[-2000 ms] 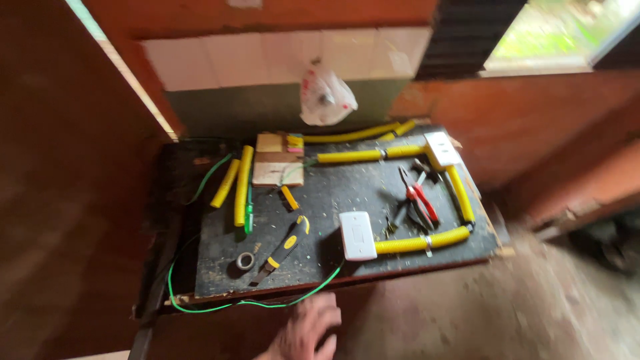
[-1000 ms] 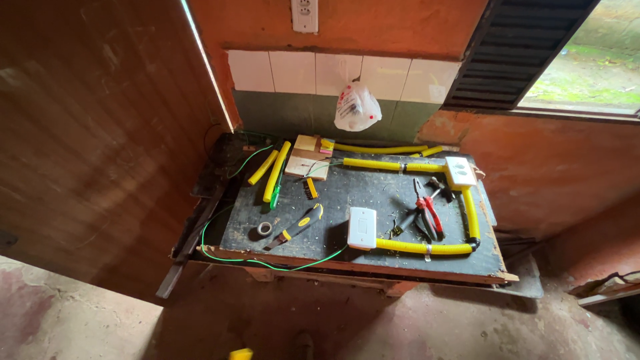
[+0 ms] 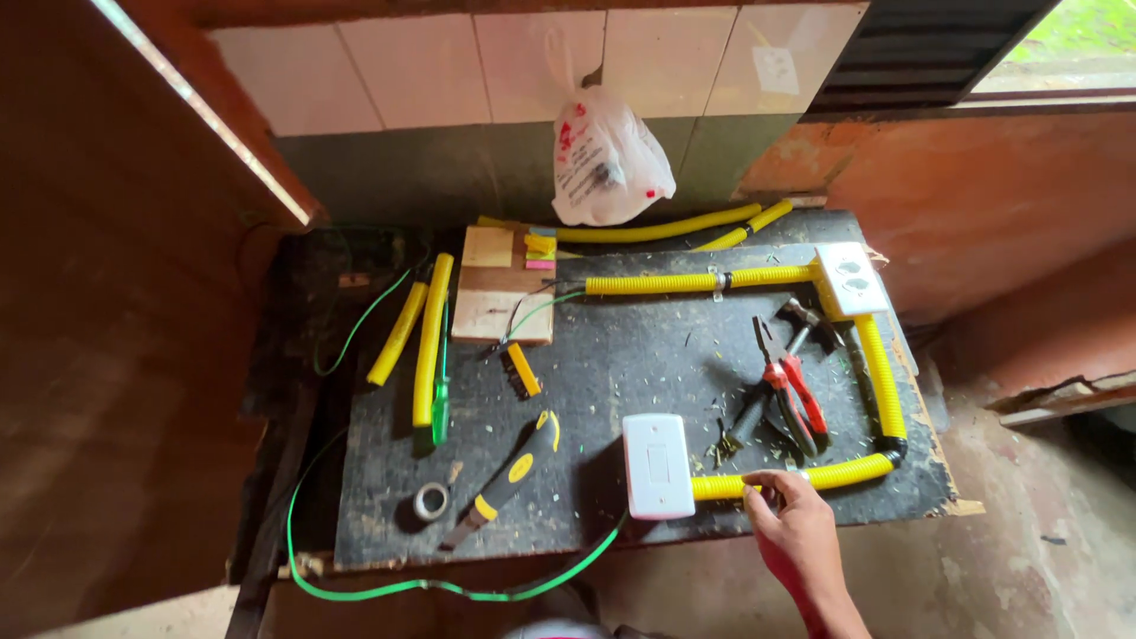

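My right hand (image 3: 790,510) is at the yellow corrugated conduit (image 3: 852,472) near the board's front edge, thumb and forefinger close together over it; whether they grip it is unclear. Left of the hand, the conduit enters a white switch box (image 3: 658,466), with a green wire (image 3: 417,584) looping out below. The conduit runs up to a white socket box (image 3: 850,280). Red-handled pliers (image 3: 785,382) lie beside a hammer (image 3: 812,324) behind the hand. A utility knife (image 3: 506,479), a tape roll (image 3: 431,501) and a green screwdriver (image 3: 440,410) lie further left. My left hand is out of view.
Loose yellow conduit pieces (image 3: 432,342) lie at the left of the black board (image 3: 586,390). A wooden block (image 3: 504,311) with sticky tabs stands near the back, a yellow terminal strip (image 3: 524,369) beside it. A plastic bag (image 3: 608,164) hangs on the tiled wall.
One second ago no hand was over the board; now my right hand is at the front conduit. Two seconds ago a hand was below the board's front edge. The view has moved closer.
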